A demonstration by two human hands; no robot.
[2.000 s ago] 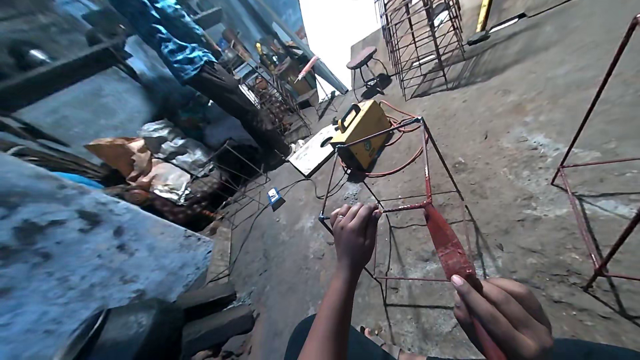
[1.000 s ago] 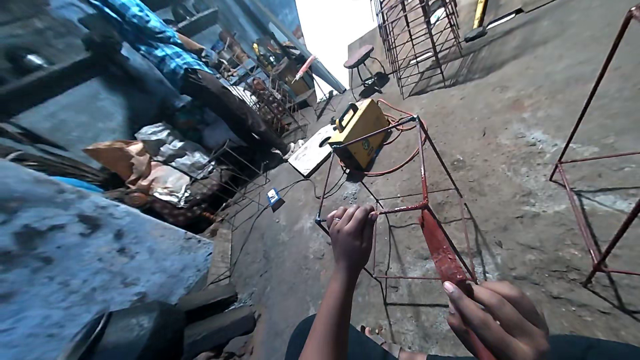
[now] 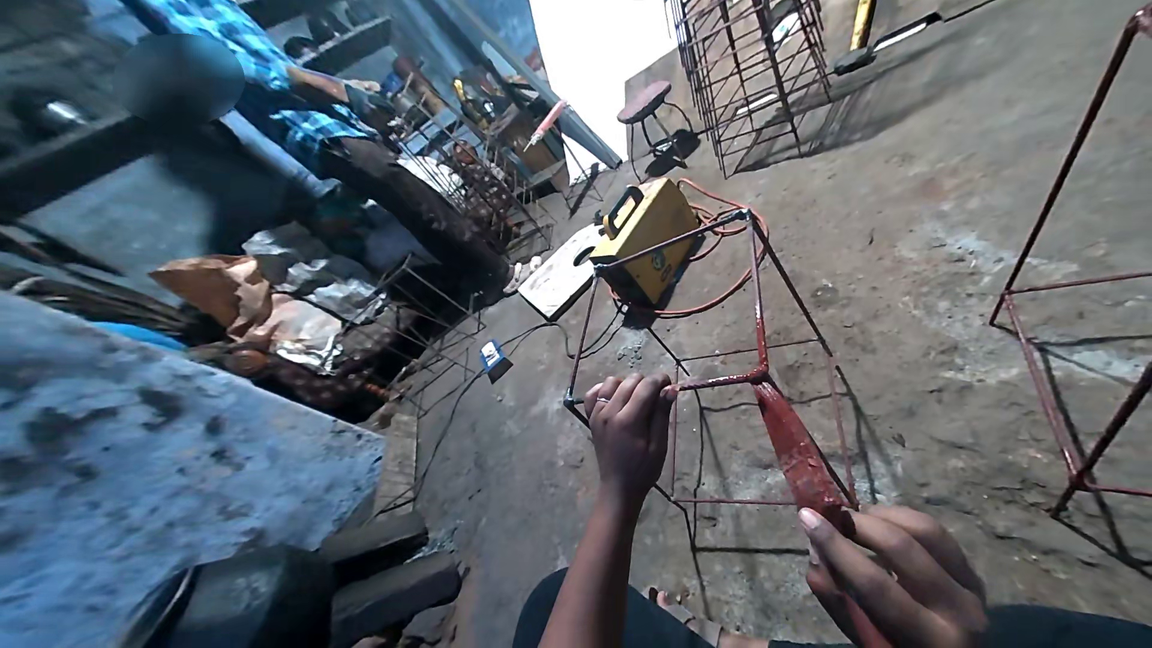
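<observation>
A metal rod frame (image 3: 758, 297) stands on the floor in front of me, some rods coated in wet-looking red-brown paint, others dark. My left hand (image 3: 630, 432) is closed around its near top rod, between the left corner and the painted right corner. In my right hand (image 3: 891, 576) is a flat paintbrush (image 3: 796, 450), red with paint. Its tip touches the frame at or just under the right near corner, where the painted rods meet. The bristles and the handle are hard to tell apart under the paint.
Beyond the frame are a yellow machine (image 3: 652, 243) with an orange cable and a white board (image 3: 562, 274). Another rod frame (image 3: 1044, 378) stands at right. A person (image 3: 360, 171) is at upper left. A stool (image 3: 644, 101) and a rod cage (image 3: 747, 81) stand farther back.
The person at upper left has shifted, with an arm and checked shirt now in view. My left hand keeps its hold on the rod, and the brush stays by the same corner.
</observation>
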